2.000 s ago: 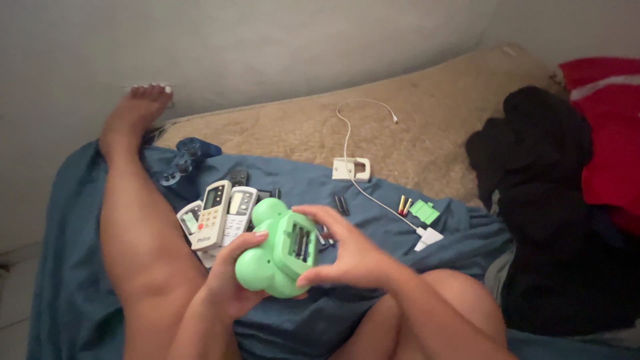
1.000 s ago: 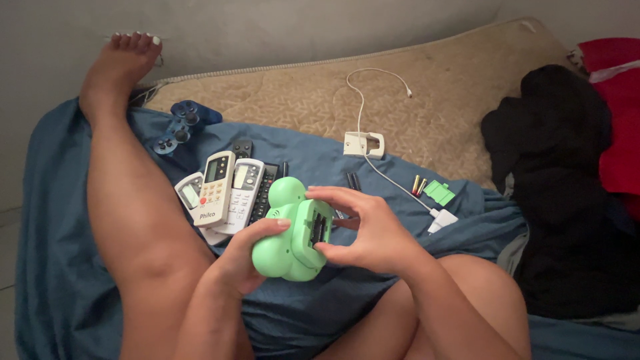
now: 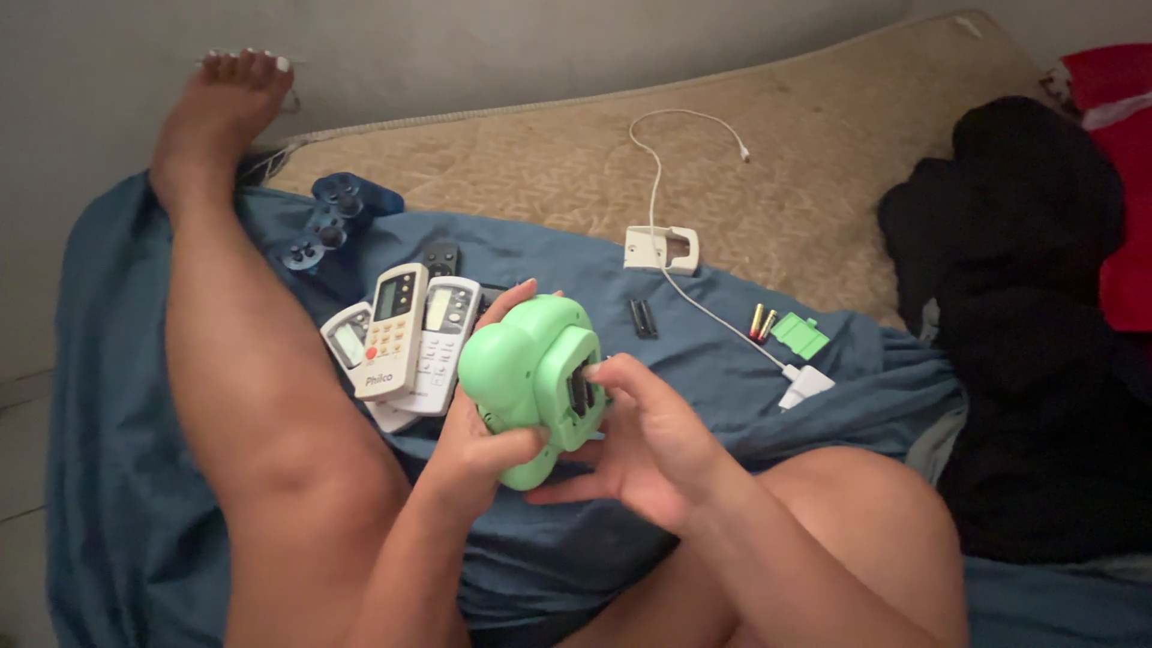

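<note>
My left hand [image 3: 486, 441] grips a light green rounded plastic device [image 3: 531, 369] from its left side, thumb on the lower part. The device is tilted, with its open battery compartment [image 3: 583, 396] facing right and dark batteries inside. At that compartment, my right hand [image 3: 643, 432] has a fingertip on the upper end of the batteries; its other fingers reach under the device. A green battery cover [image 3: 800, 336] lies on the blue sheet beside two gold-and-dark batteries [image 3: 761, 323]. Two dark batteries [image 3: 643, 319] lie nearer the device.
Several remote controls [image 3: 392, 333] overlap left of the hands, with a blue game controller [image 3: 333, 220] behind them. A white cable with a plug [image 3: 806, 387] crosses a cream wall holder [image 3: 661, 250]. Black clothing [image 3: 1008, 315] and red cloth [image 3: 1125, 189] are heaped at right, on the mattress [image 3: 504, 162].
The green device has been turned in my left hand, so its compartment faces more to the right. My right hand has shifted from the device's top edge to its right side.
</note>
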